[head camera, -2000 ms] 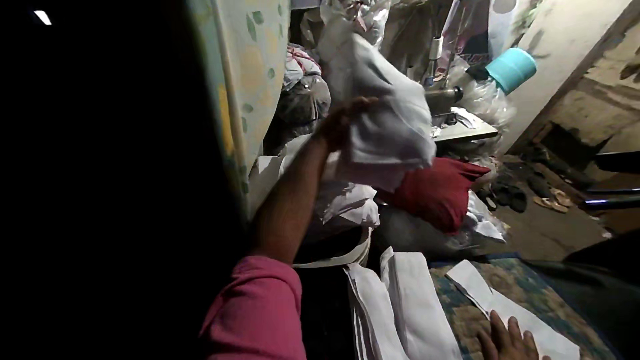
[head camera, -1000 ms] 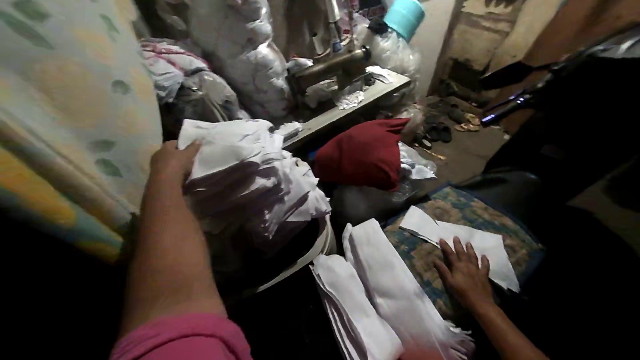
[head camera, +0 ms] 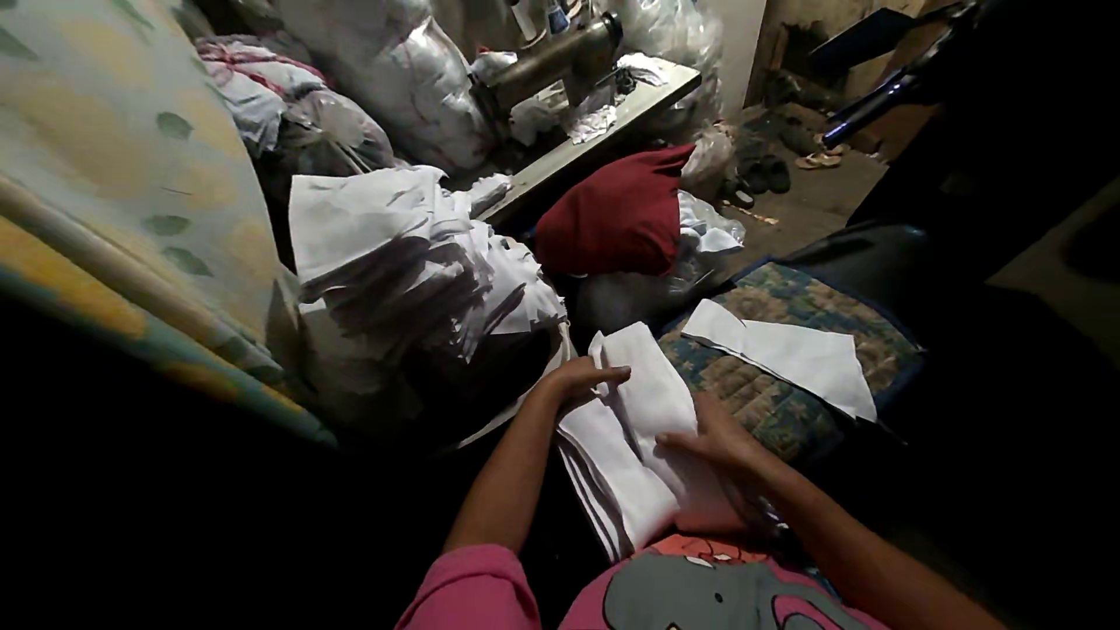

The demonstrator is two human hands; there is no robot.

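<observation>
My left hand [head camera: 584, 381] reaches over the far end of two folded stacks of white fabric that lie side by side close to my body. Its fingers rest at the top of the left stack [head camera: 617, 472] and touch the right stack [head camera: 652, 381]. My right hand [head camera: 713, 437] holds the right stack by its right edge, thumb on top. A flat white fabric piece [head camera: 787, 350] lies on a patterned quilted cushion [head camera: 744, 394] to the right. Farther left, a large heap of white fabric pieces [head camera: 367, 227] rises above a container whose rim shows only in part.
Beyond the heap stands a sewing machine [head camera: 560, 66] on a narrow table [head camera: 604, 131] with white scraps. A red cloth bundle [head camera: 612, 214] sits before it. A patterned curtain [head camera: 131, 175] hangs at left; stuffed plastic bags [head camera: 394, 79] and dark footwear [head camera: 763, 173] are farther back.
My left hand has come from the heap of white fabric to the folded stacks. My right hand has left the fabric piece on the cushion and moved left to the right stack.
</observation>
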